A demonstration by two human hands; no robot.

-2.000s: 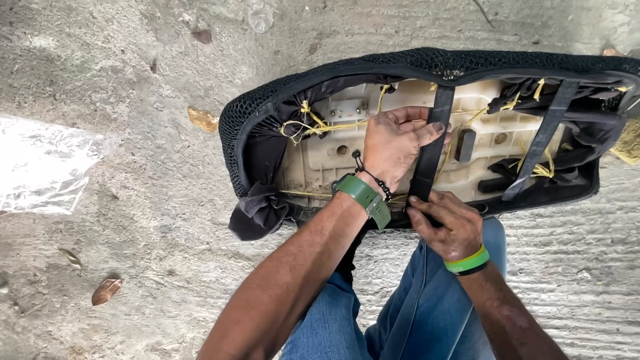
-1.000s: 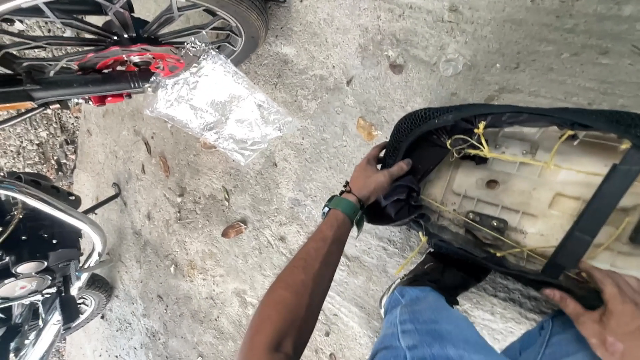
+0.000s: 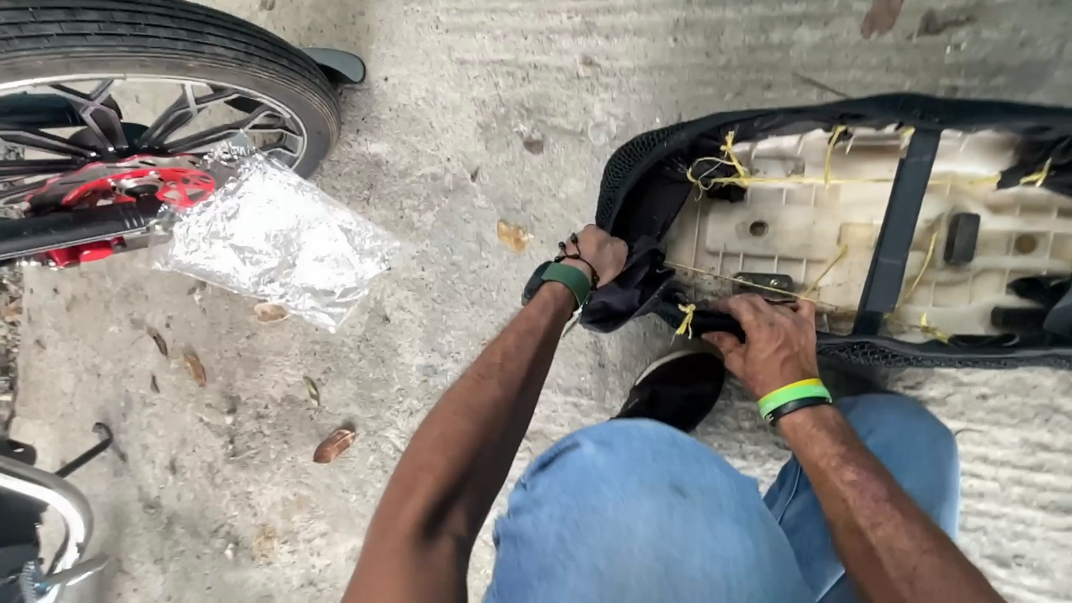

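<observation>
An upturned motorcycle seat (image 3: 787,222) lies at the right, its pale plastic base showing. Black mesh fabric (image 3: 649,159) wraps its rim, and yellow string (image 3: 733,163) is tied and strung over the base. A black strap (image 3: 900,226) crosses it. My left hand (image 3: 599,255), with a green-banded watch at the wrist, grips the bunched black cloth (image 3: 632,293) at the seat's left end; its fingers are partly hidden. My right hand (image 3: 775,339), above green and black wristbands, holds the near rim of the cover beside a yellow knot (image 3: 686,319).
A motorcycle wheel (image 3: 314,100) with a red brake disc (image 3: 180,186) stands at the upper left. A clear plastic bag (image 3: 276,243) lies close by it. Chromed tubing (image 3: 71,502) shows at the lower left. Dry leaves (image 3: 335,445) dot the concrete. My black shoe (image 3: 682,385) is below the seat.
My right hand was at the strap's near end and is now left of it, on the rim near the yellow knot. My left hand, over the base two seconds ago, is at the seat's left end.
</observation>
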